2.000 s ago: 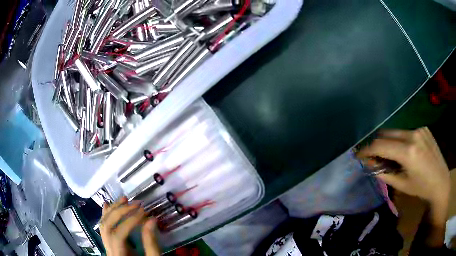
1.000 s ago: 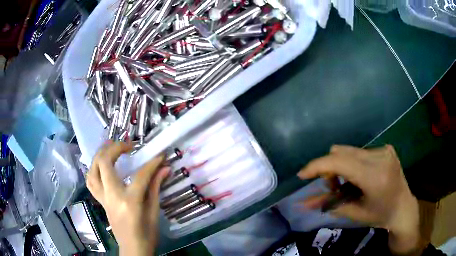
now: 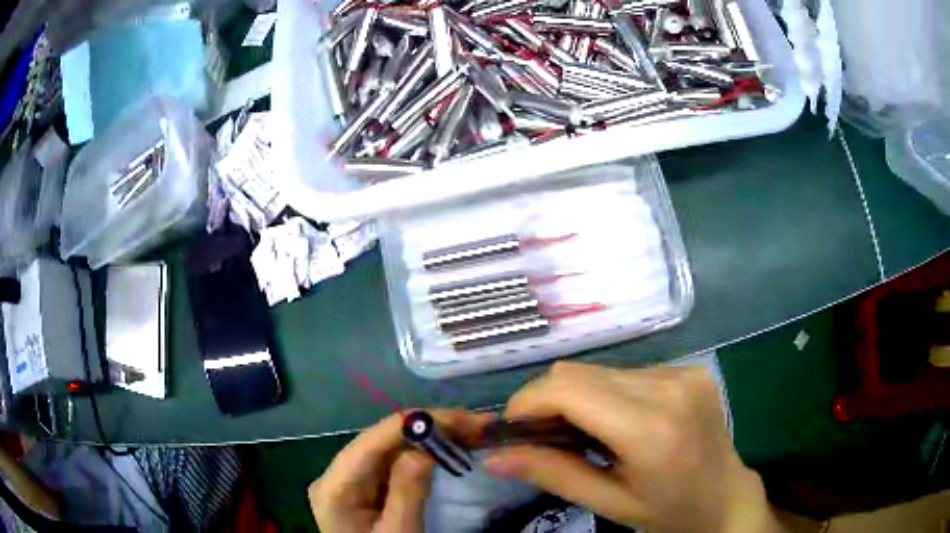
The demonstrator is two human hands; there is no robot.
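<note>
My left hand (image 3: 375, 479) is at the bottom centre, holding a silver tube (image 3: 443, 450) with its black end and pale centre facing up and a red wire at that end. My right hand (image 3: 635, 448) is beside it, fingers closed on a dark slim tool (image 3: 536, 432), perhaps tweezers, partly hidden by the fingers. Just beyond, a clear packing box (image 3: 682, 286) holds several tubes in a row on white foam, red wires pointing right. Behind it, a large white bin (image 3: 469, 185) is heaped with jumbled tubes.
Left of the bin lie paper slips (image 3: 302, 255), a small parts box (image 3: 193, 203) with few tubes, a black phone (image 3: 234, 344), a silver flat rectangle (image 3: 138, 323) and a grey-white box (image 3: 47, 323). Plastic bags (image 3: 885, 62) are upper right. A red stool (image 3: 865, 354) stands right.
The view has swung left. My left hand has moved from the packing box to the bench's near edge and now holds a tube. My right hand has come next to it.
</note>
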